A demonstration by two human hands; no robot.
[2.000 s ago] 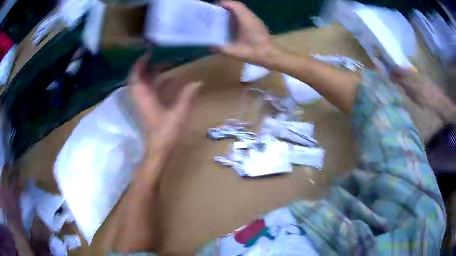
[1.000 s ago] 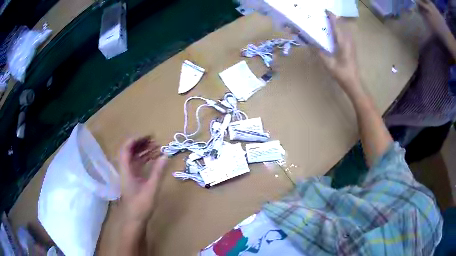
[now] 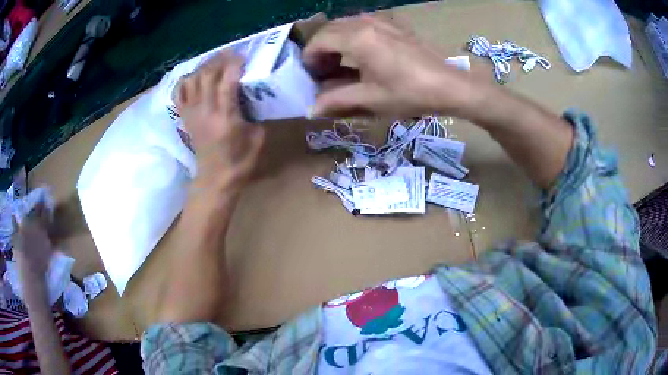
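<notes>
My left hand (image 3: 220, 110) is closed around a white retail box (image 3: 282, 88) with black print, held tilted above the bench. My right hand (image 3: 373, 69) is at the box's right end, its fingers curled at a brown card flap and its thumb near the lower corner. Whether it grips the box or something inside is hidden. A large white bag or sheet (image 3: 135, 183) lies behind and left of my left hand, partly covered by it. White cables (image 3: 351, 143) and leaflets (image 3: 388, 192) lie in a pile below the box.
Another cable bundle (image 3: 505, 55) and a white sheet (image 3: 589, 33) lie at the upper right of the brown bench (image 3: 293, 256). A dark green surface (image 3: 146, 44) runs along the top left. Another person's arm (image 3: 36, 271) and crumpled white pieces (image 3: 62, 282) are at the left edge.
My left hand has moved up and taken hold of the box. My right hand has come from the upper right to the box's end. The view has shifted.
</notes>
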